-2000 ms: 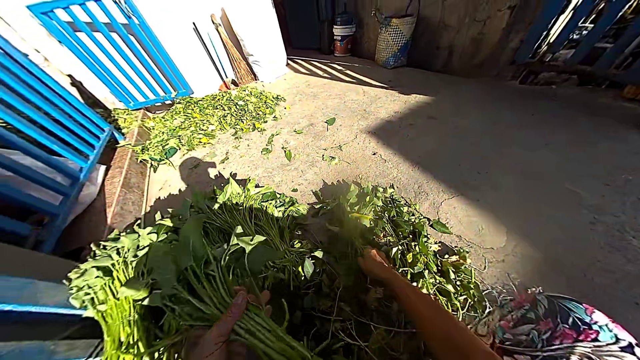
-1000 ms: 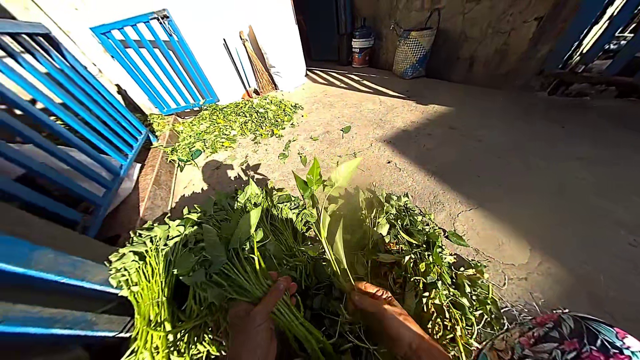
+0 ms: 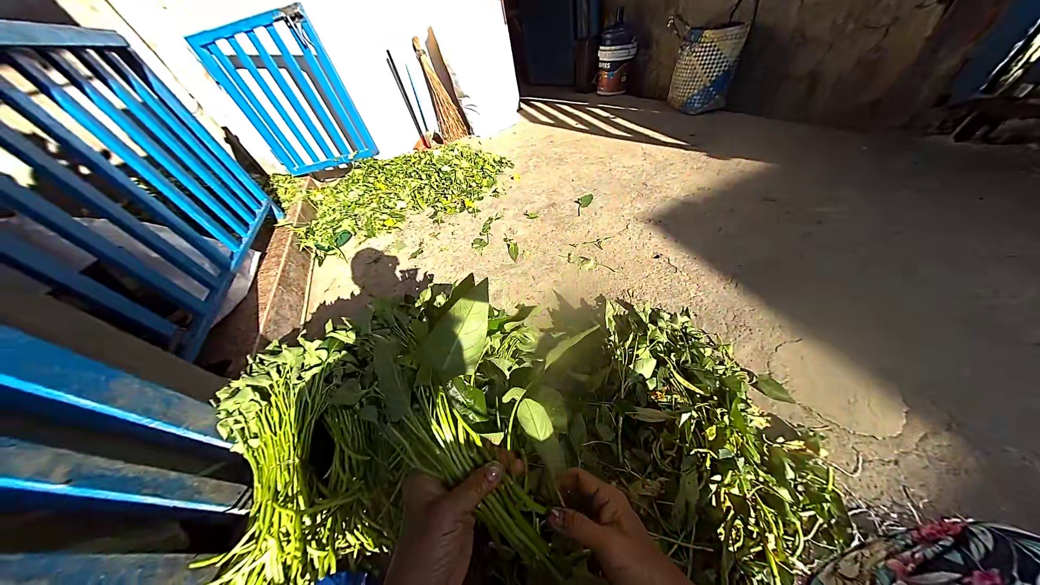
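Observation:
My left hand (image 3: 445, 516) is closed around a bunch of long green leafy stems (image 3: 443, 439), its thumb lying across them. Close on its right, my right hand (image 3: 597, 516) pinches a leafy stem between thumb and fingers at the bunch's side. Left of my hands lie bundles of the same greens (image 3: 280, 455), their pale stems pointing down. A tangled heap of loose leafy greens (image 3: 715, 439) spreads on the right, with some yellowed leaves in it.
Blue slatted gates (image 3: 130, 154) stand at the left beside a low step (image 3: 284, 280). Scattered leaves (image 3: 398, 191) cover the concrete near the white wall, where a straw broom (image 3: 443, 97) leans. A bucket (image 3: 616, 65) and woven basket (image 3: 708, 69) stand behind. Floral fabric (image 3: 942, 556) shows lower right.
My right hand, on the heap two seconds ago, held upright leafy stems a second ago and is now against the bunch in my left hand. The left hand has kept hold of its bunch.

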